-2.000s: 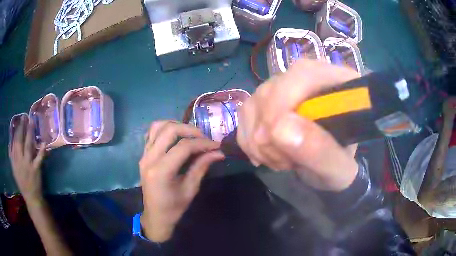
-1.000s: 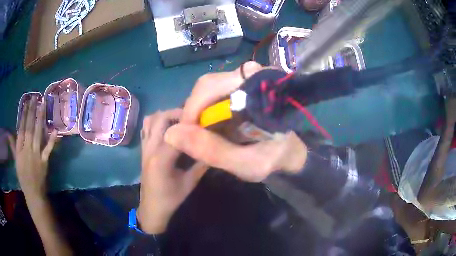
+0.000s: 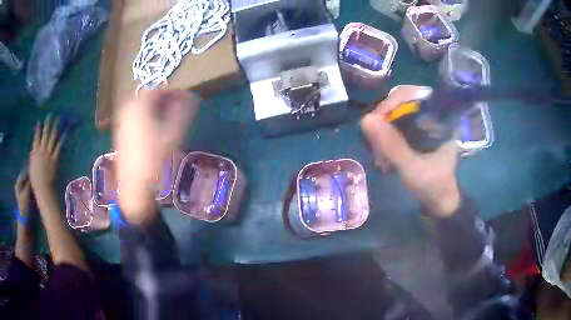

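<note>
A pink housing (image 3: pixel 334 196) with blue-purple cells inside stands on the green bench in front of me, touched by neither hand. My right hand (image 3: pixel 416 156) grips the dark electric screwdriver (image 3: pixel 438 115) with its yellow-orange band, raised to the right of that housing. My left hand (image 3: pixel 150 144) is blurred, above the left row of housings and below the cardboard tray (image 3: pixel 216 84); its fingers are too blurred to read. White stacked frames (image 3: pixel 178 44) lie in the tray.
The metal screw feeder (image 3: pixel 294 69) stands at the centre back. More housings stand left (image 3: pixel 205 186), behind (image 3: pixel 368 53) and right (image 3: pixel 476 128). Another person's hands (image 3: pixel 47 153) are at the left edge. A crumpled plastic bag (image 3: pixel 62 47) lies far left.
My left hand has moved left and up, away from the front housing. My right hand has moved right with the screwdriver, uncovering that housing. The view has shifted, and more housings show at left.
</note>
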